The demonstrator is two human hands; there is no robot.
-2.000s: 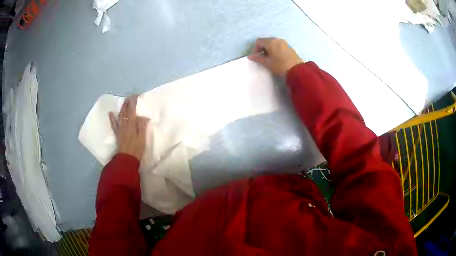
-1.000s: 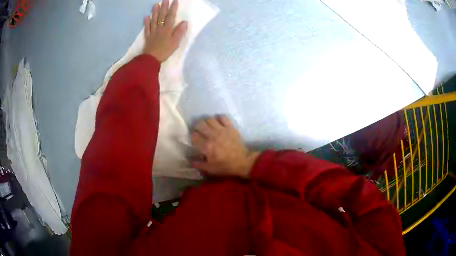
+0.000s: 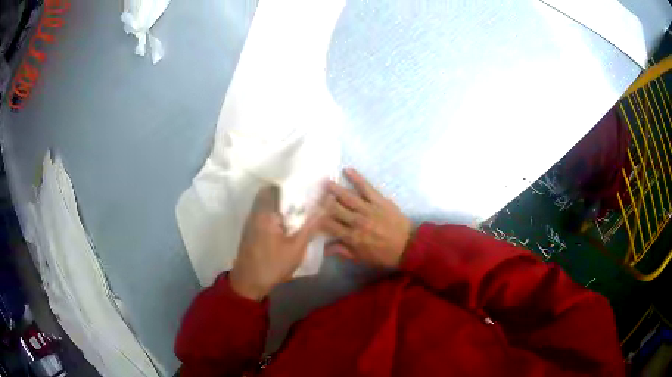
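A white garment panel [image 3: 284,96] lies on the grey-blue table, running from the top edge of the view down to the near edge, with a curved cut-out on its right side. Its near part is creased. My left hand [image 3: 269,247] is on the near part of the panel, blurred, its fingers pointing up. My right hand [image 3: 368,224] is at the panel's lower right edge, its fingers spread and their tips blurred near my left hand. Whether either hand pinches the cloth cannot be told.
A long stack of white cloth [image 3: 81,272] lies at the left table edge. A white scrap [image 3: 142,26] lies at the top left, near an orange coiled hose [image 3: 37,59]. Another white panel [image 3: 608,26] is at the far right. A yellow wire rack [image 3: 652,147] stands beyond the table's right edge.
My left hand has come back from the panel's far end to its near part. My right hand has moved slightly right. The view has shifted, and the panel now appears further right.
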